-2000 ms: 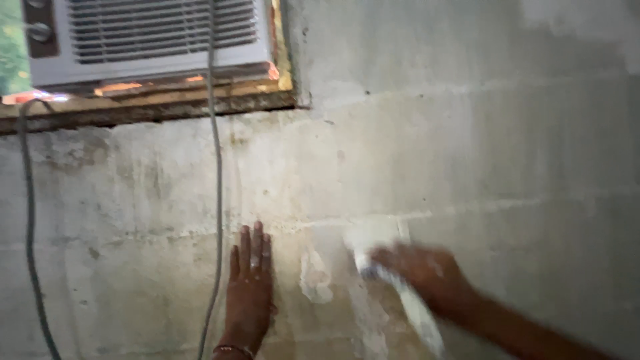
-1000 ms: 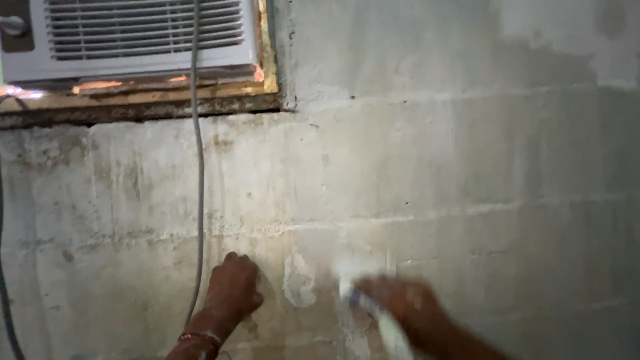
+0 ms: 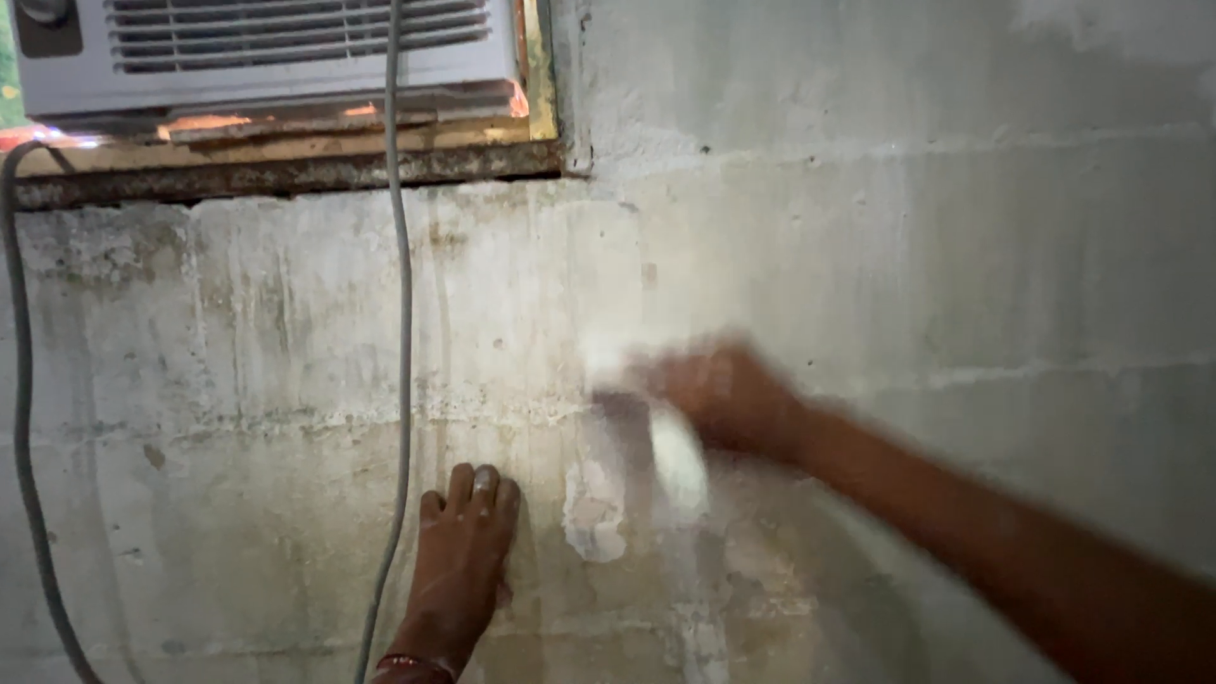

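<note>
My right hand (image 3: 722,394) grips a tool with a pale handle (image 3: 679,465); motion blurs both. The tool's whitish working end (image 3: 608,361) is at the block wall (image 3: 836,275), and its exact kind cannot be told. To the lower left, my left hand (image 3: 467,541) rests against the wall with its fingers bent and nothing seen in it. A ring is on one finger and a bracelet circles the wrist. Between the hands, a patch of flaked paint (image 3: 596,513) shows on the stained surface.
A window air conditioner (image 3: 285,47) sits in a worn frame above a rusty ledge (image 3: 304,173) at the upper left. One grey cable (image 3: 404,285) hangs just left of my left hand, and another cable length (image 3: 24,418) runs down the far left.
My right hand has moved up the wall with the tool. My left hand lay flat with fingers extended two seconds ago; its fingers are now bent.
</note>
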